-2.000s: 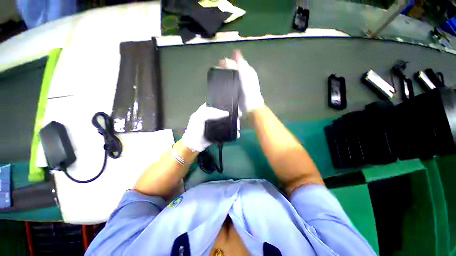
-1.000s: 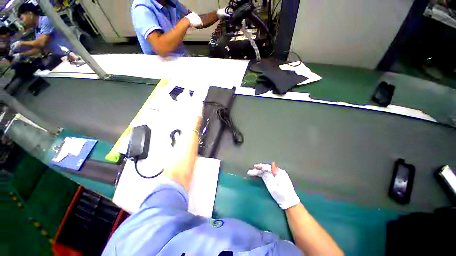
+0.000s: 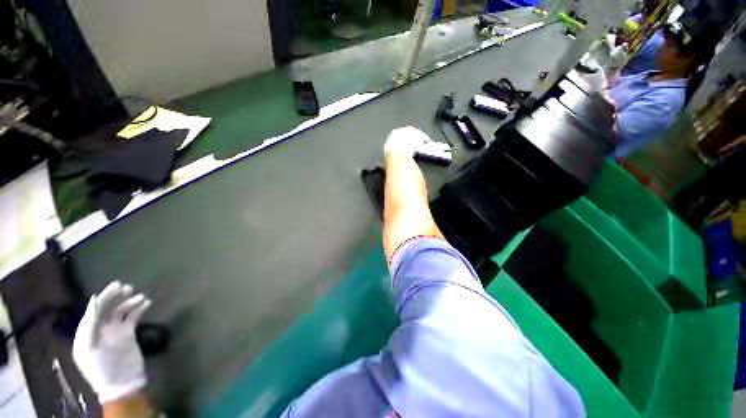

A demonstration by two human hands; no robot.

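My right hand (image 3: 405,142), in a white glove, reaches out over the belt and is at the left end of a silver inner unit (image 3: 437,153). Its fingers are partly hidden, so I cannot tell if they grip the unit. A black housing part (image 3: 374,188) lies on the belt beside my right forearm. My left hand (image 3: 111,341), also gloved, is at the lower left with fingers apart and holds nothing. A blurred dark cord (image 3: 154,336) lies beside it.
Stacked black housing parts (image 3: 523,163) stand right of my right arm, by green bins (image 3: 589,286). Another silver unit (image 3: 491,105) and a black part (image 3: 469,132) lie beyond. Black cloth (image 3: 139,167) lies at the upper left. A coworker's blue sleeve (image 3: 650,102) shows at right.
The black adapter held in both hands two seconds ago is out of them. The view has turned right. My right hand has moved out to the silver unit; my left hand is back from the white sheet.
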